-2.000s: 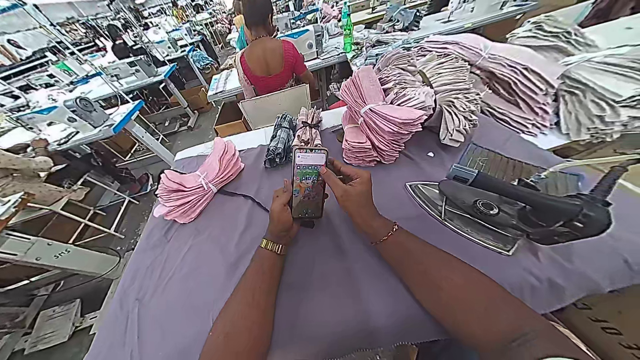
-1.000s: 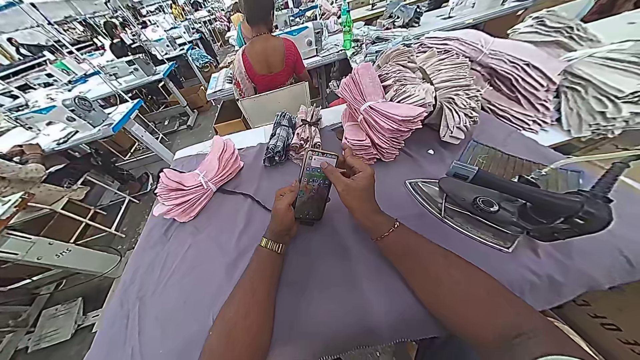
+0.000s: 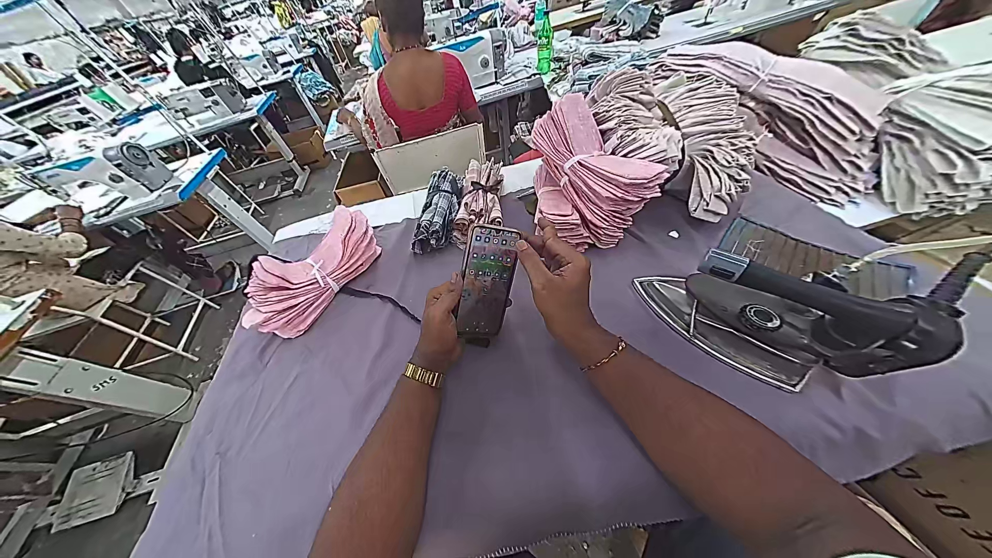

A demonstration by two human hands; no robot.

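Note:
A smartphone (image 3: 487,283) stands tilted over the cloth-covered table (image 3: 535,434), its lit screen showing rows of icons. My left hand (image 3: 440,325) grips its lower left side. At the phone's upper right corner is my right hand (image 3: 559,283), thumb against the edge or screen, fingers curled; whether it also holds the phone is unclear. A tied pink cloth bundle (image 3: 310,271) lies to the left. Beyond the phone are a dark checked bundle (image 3: 438,211), a pale checked bundle (image 3: 479,198) and a larger pink bundle (image 3: 593,174). An electric iron (image 3: 798,310) rests at the right.
Behind the iron lies a dark ribbed pad (image 3: 814,256). Large tied cloth stacks (image 3: 783,108) line the back right. A person in a red top (image 3: 426,93) sits beyond the table, with sewing machines (image 3: 132,174) at the left. A cardboard box (image 3: 938,496) is at the lower right.
The phone's screen has changed to rows of icons. My right hand's fingers have shifted about the phone's upper right corner, while my left hand has kept its hold.

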